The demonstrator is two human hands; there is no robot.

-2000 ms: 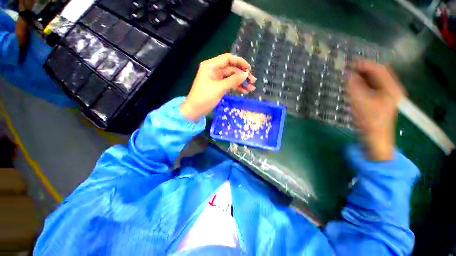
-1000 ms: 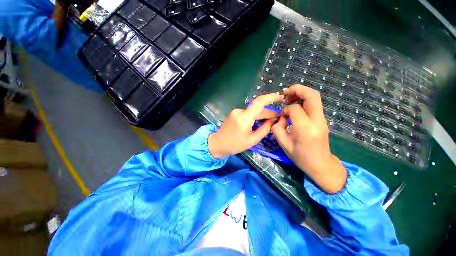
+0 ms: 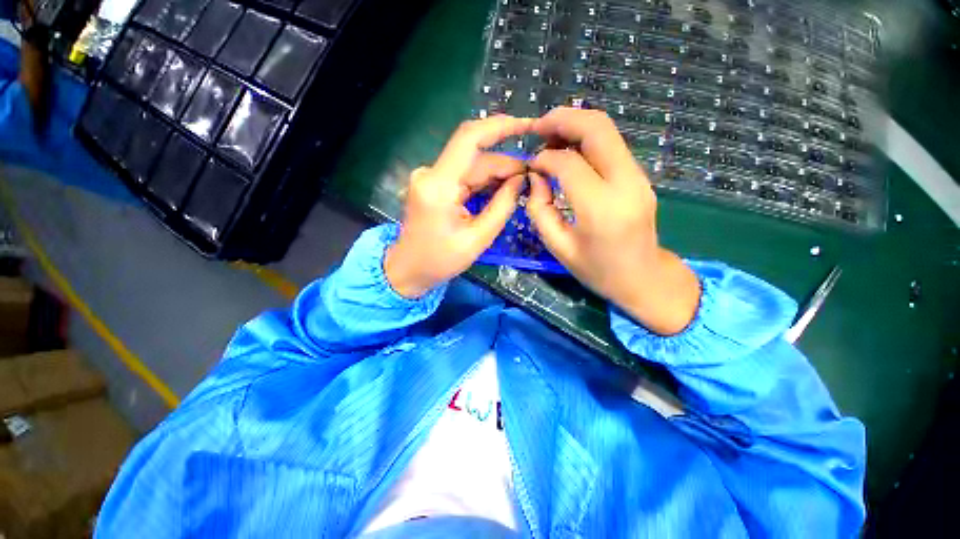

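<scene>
My left hand [image 3: 445, 211] and my right hand [image 3: 611, 211] meet fingertip to fingertip over the blue bin [image 3: 516, 258]. Between the thumbs and fingers is a small dark unit [image 3: 526, 168], mostly hidden by the fingertips. Small loose parts [image 3: 523, 234] lie in the bin and show between the hands. The clear blister tray [image 3: 726, 116] lies flat beyond and to the right of my hands, with rows of small dark components in its pockets.
Stacked black blister trays [image 3: 195, 116] stand at the left. Tweezers [image 3: 816, 303] lie on the green surface [image 3: 758, 247] beside my right sleeve. Small bits lie near the clear tray's right corner. A person's blue sleeve [image 3: 53, 132] is at the far left. Cardboard boxes [image 3: 63, 421] are at lower left.
My right hand has come from over the clear tray to join my left hand above the bin. Since one second ago both hands stay together, and the whole view has shifted.
</scene>
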